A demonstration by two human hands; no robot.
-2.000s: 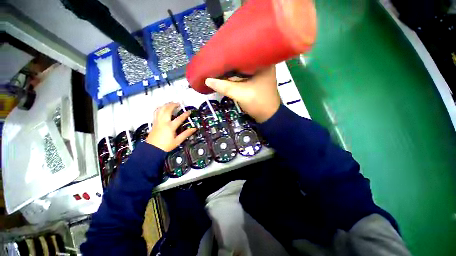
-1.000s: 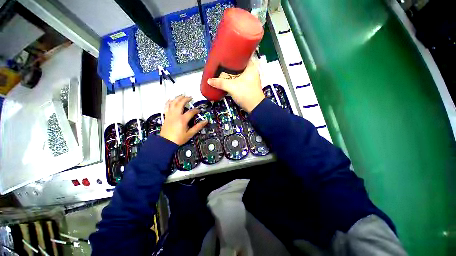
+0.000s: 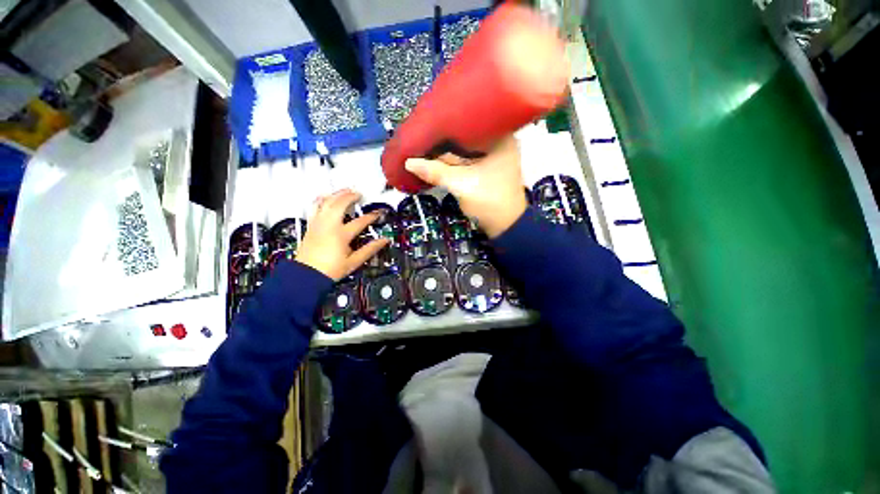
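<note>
A row of open black housings (image 3: 430,280) with green boards and round discs lies side by side on the white bench. My right hand (image 3: 480,188) grips the red bottle (image 3: 482,82), tilted with its base up to the right and its lower end over the upper ends of the housings. The bottle's tip is not visible. My left hand (image 3: 338,236) rests over housings left of the bottle, fingers spread, touching their upper part. I cannot tell whether its fingers hold anything small.
Blue bins (image 3: 335,92) with silver screws and whitish parts stand along the back. A dark tool (image 3: 330,43) hangs above them. A white control box (image 3: 121,333) with red controls is at left, the green conveyor belt (image 3: 743,222) at right.
The view has shifted, so the bench contents sit differently in the picture. The red bottle was more upright one second ago and now tilts further right. My left hand stays over the housings.
</note>
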